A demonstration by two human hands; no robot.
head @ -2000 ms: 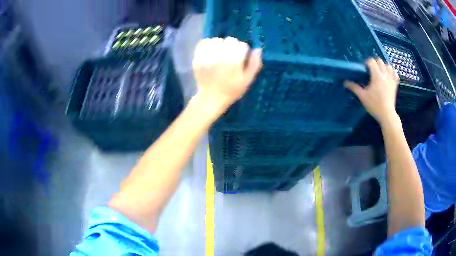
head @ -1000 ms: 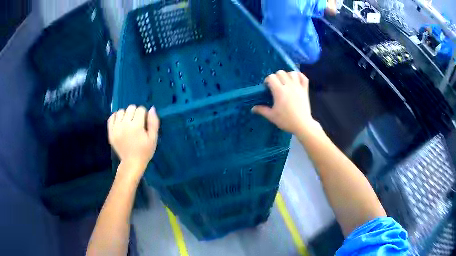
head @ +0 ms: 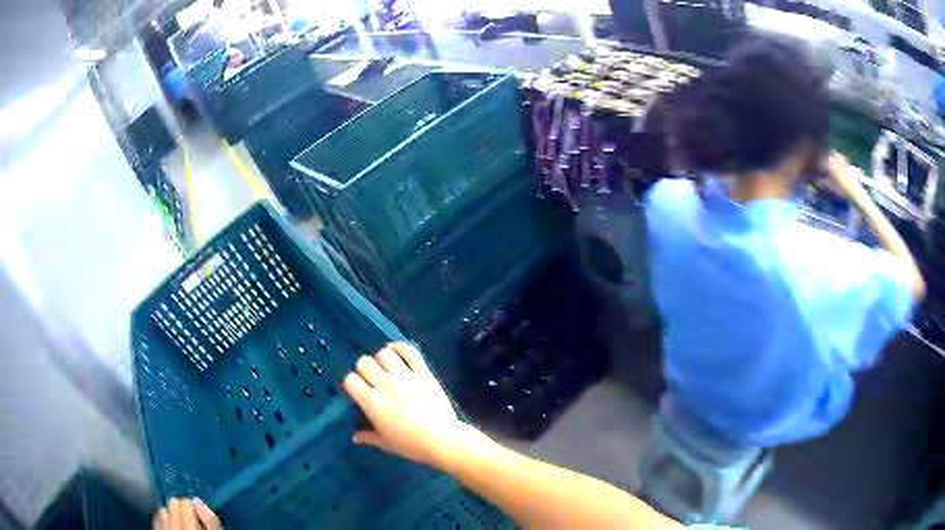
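Observation:
A large dark teal crate point(head: 259, 388) lies at the lower left in front of me, its inside empty, with a slotted floor and a perforated far end wall. My right hand point(head: 399, 399) lies over the crate's near rim toward its right corner, fingers curled over it. My left hand point(head: 189, 514) is cut off by the bottom edge; only its fingers show, at the crate's near left rim. Whatever is below this crate is hidden.
A teal crate stack point(head: 414, 197) stands just right of my crate. A person in a blue smock point(head: 756, 311) sits on a stool point(head: 694, 471) at the right, facing the bench. Long parts with pale ends point(head: 611, 83) lie behind. Yellow floor lines point(head: 244, 171) run away at upper left.
The view has swung toward the aisle and bench. The held crate now appears lower and farther left, with both hands still at its near rim. Another crate stack and the seated person have come into view.

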